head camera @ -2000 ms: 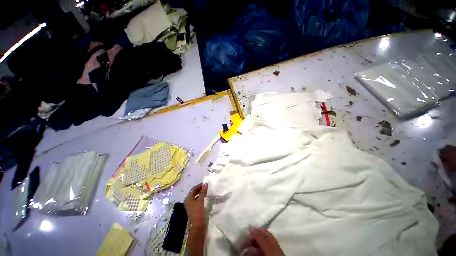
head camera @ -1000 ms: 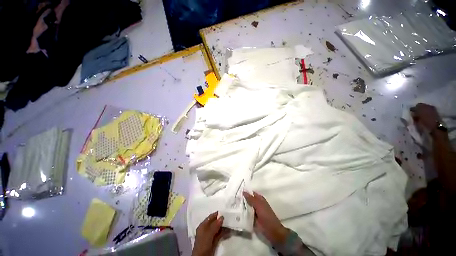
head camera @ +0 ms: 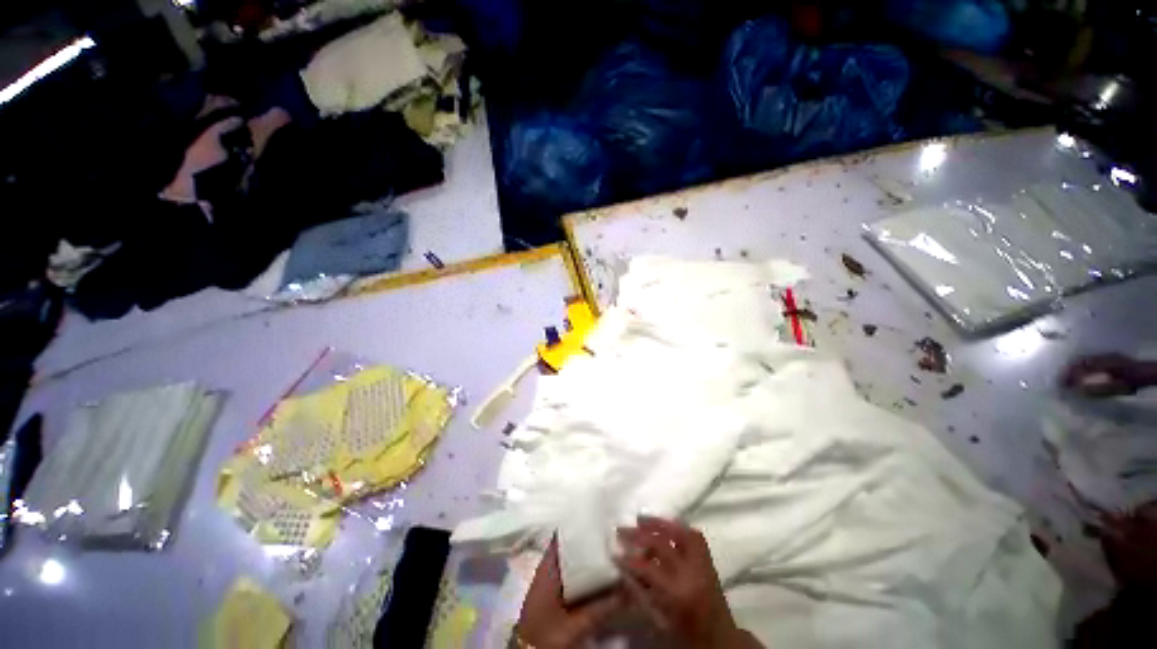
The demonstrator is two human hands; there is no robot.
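A large white garment (head camera: 825, 469) lies spread in loose folds on the pale table, with more white cloth under its far end. My left hand (head camera: 558, 606) holds a folded white edge of it at the bottom centre. My right hand (head camera: 679, 577) is on the same folded part from the right, its fingers slightly blurred. A yellow-orange tool (head camera: 570, 337) with a white strip lies against the far left side of the garment. A red strip (head camera: 794, 316) shows by the far white cloth.
Yellow dotted sheets in a clear bag (head camera: 343, 444), a black phone (head camera: 412, 590) and a bagged white bundle (head camera: 124, 463) lie left. Another bagged bundle (head camera: 1015, 254) lies right. Another person's hand (head camera: 1110, 374) is at the right edge. Blue sacks (head camera: 812, 89) stand behind the table.
My hands have come together on the white cloth, and the flat cuff-like piece seen between them a second ago is now folded over. The camera view has tilted up again.
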